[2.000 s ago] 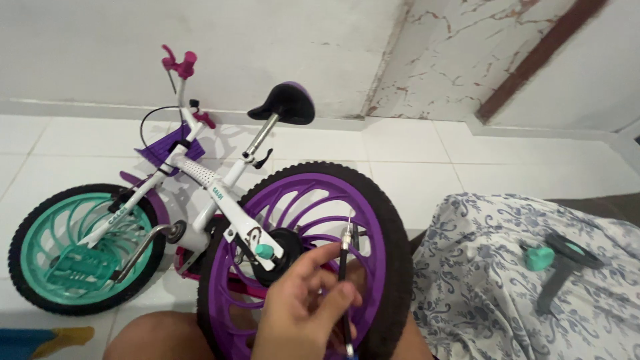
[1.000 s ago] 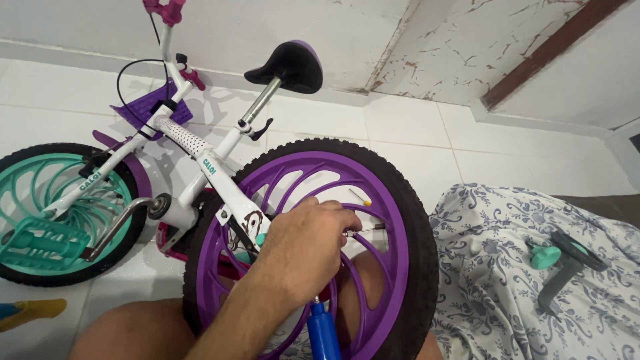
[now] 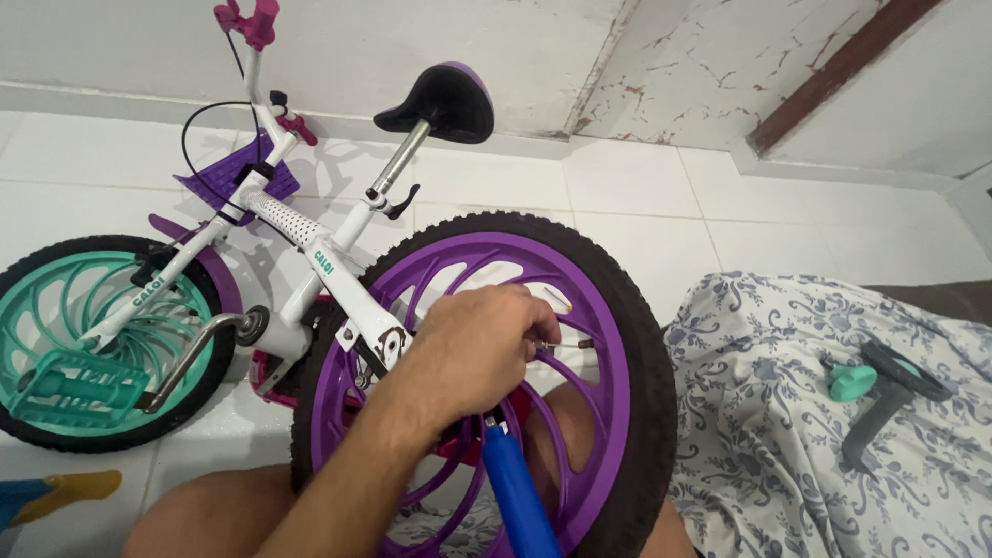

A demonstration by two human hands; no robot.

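Observation:
My left hand reaches over the purple spoked wheel of a white child's bicycle. Its fingers pinch a small metal fitting just left of the black-capped or black-stemmed tyre valve; a gap shows between the two. Below the hand, a blue cylinder, which looks like a hand pump, slants across the spokes, its metal end near the hub. The hub is mostly hidden behind the hand and wrist. My right hand is out of view. The wheel leans over my legs, with its knobby tyre upright toward me.
The saddle and teal front wheel lie left. A teal pedal is near a blue and yellow object. A patterned cloth at right bears a grey and teal part. A thin yellow-tipped item shows through the spokes.
My left hand, lower down with a black hose and metal fitting two seconds ago, has moved up over the spokes near the valve. The blue cylinder has come into view. The view is closer.

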